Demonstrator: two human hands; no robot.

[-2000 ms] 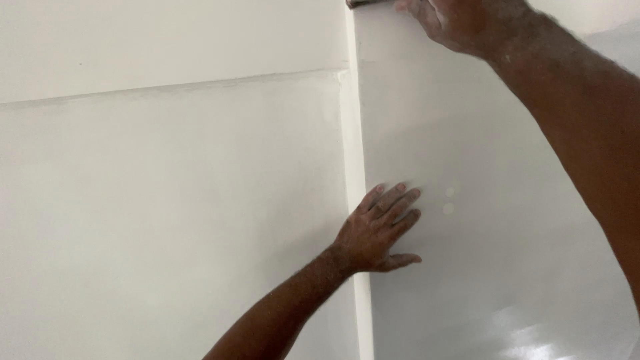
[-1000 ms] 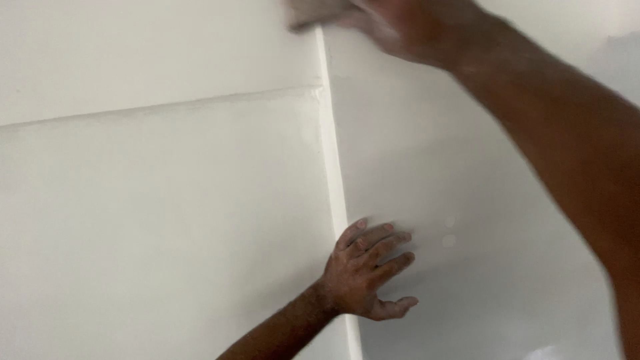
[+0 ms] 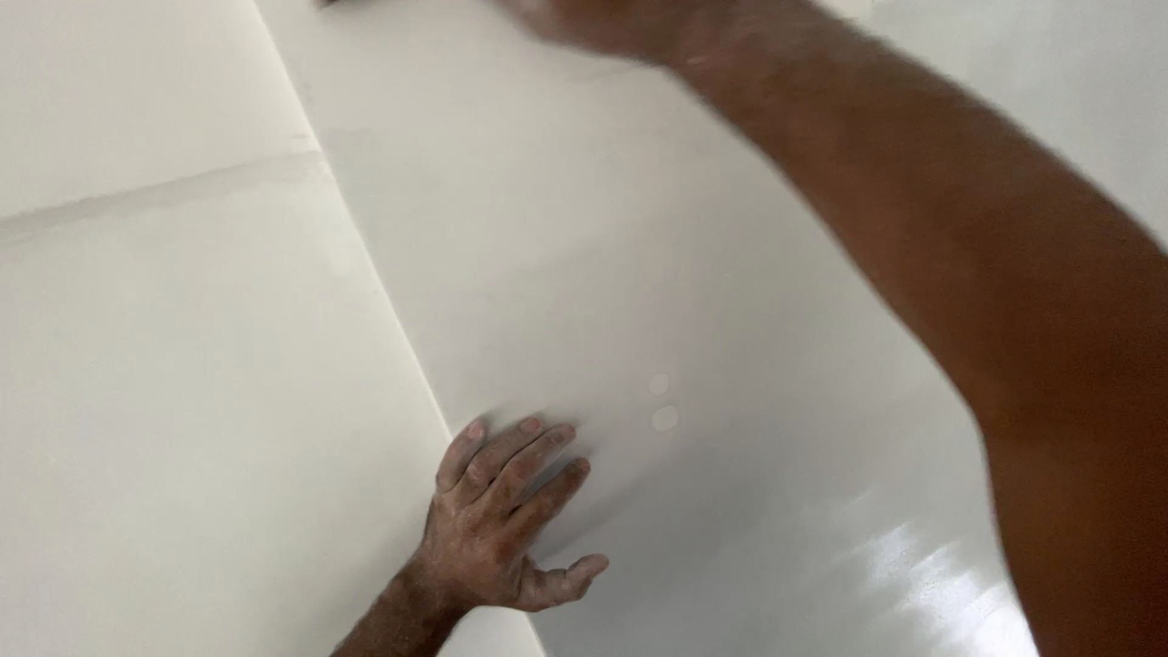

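My left hand rests with spread fingers on the grey-white wall surface, across the pale edge strip where two surfaces meet. It holds nothing, and a fine whitish dust coats its skin. My right hand is at the top edge of the view, blurred and partly cut off. Left of it, a small dark end of an object shows at the frame's top; most of this object is out of view. In the earlier frames my right hand is on a flat brownish tool, perhaps a sanding block.
A pale panel lies left of the edge strip, crossed by a grey horizontal seam. Two light round filler-like spots mark the right surface. Glare shines at the lower right.
The tool, seen in my right hand over the edge strip a second ago, is now nearly out of view at the top. My left hand stays on the wall. The view has shifted and tilted.
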